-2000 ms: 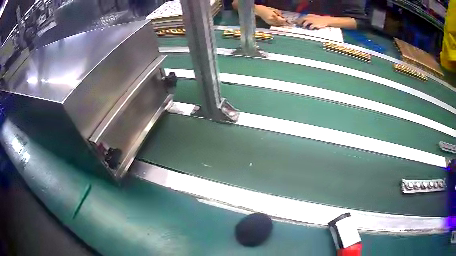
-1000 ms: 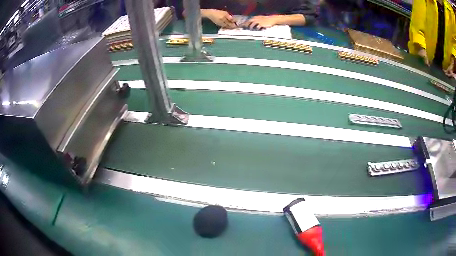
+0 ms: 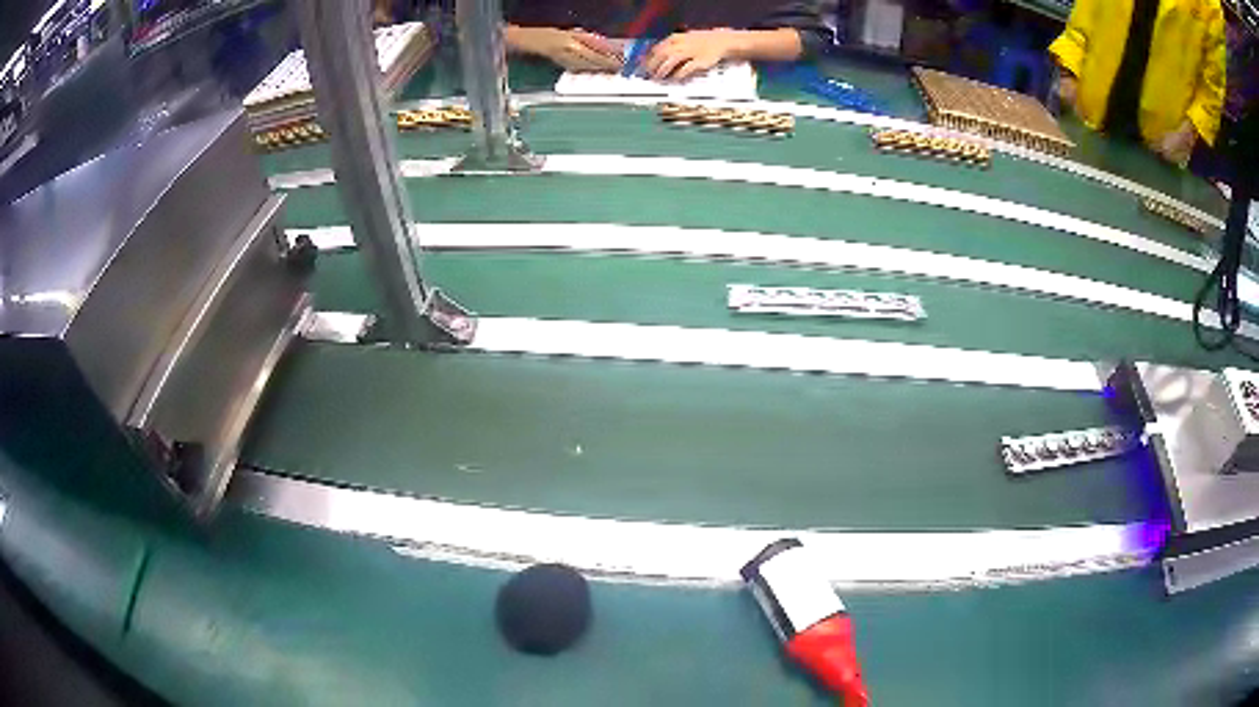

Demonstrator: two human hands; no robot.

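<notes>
Neither of my hands is in view. A glue bottle (image 3: pixel 801 599) with a black base, white label and red nozzle lies on the green worktop edge, its base against the nearest white rail and its nozzle towards me. A black round pad (image 3: pixel 544 609) lies to its left. A silver part strip (image 3: pixel 1065 449) with a row of rings is on the nearest belt lane, its right end at the curing unit. Another silver part strip (image 3: pixel 826 303) lies on the second lane.
A steel housing (image 3: pixel 152 263) stands at left, a grey post (image 3: pixel 362 180) beside it. The UV curing unit (image 3: pixel 1204 442) glows violet at right. Gold-coloured strips (image 3: pixel 726 119) lie on the far lane. A worker's hands (image 3: pixel 686 55) rest over white paper; a person in yellow (image 3: pixel 1140 69) stands far right.
The view has swung right, bringing the curing unit in. The second-lane strip has moved left along its lane. The nearest-lane strip stays by the curing unit. The bottle and pad lie as before.
</notes>
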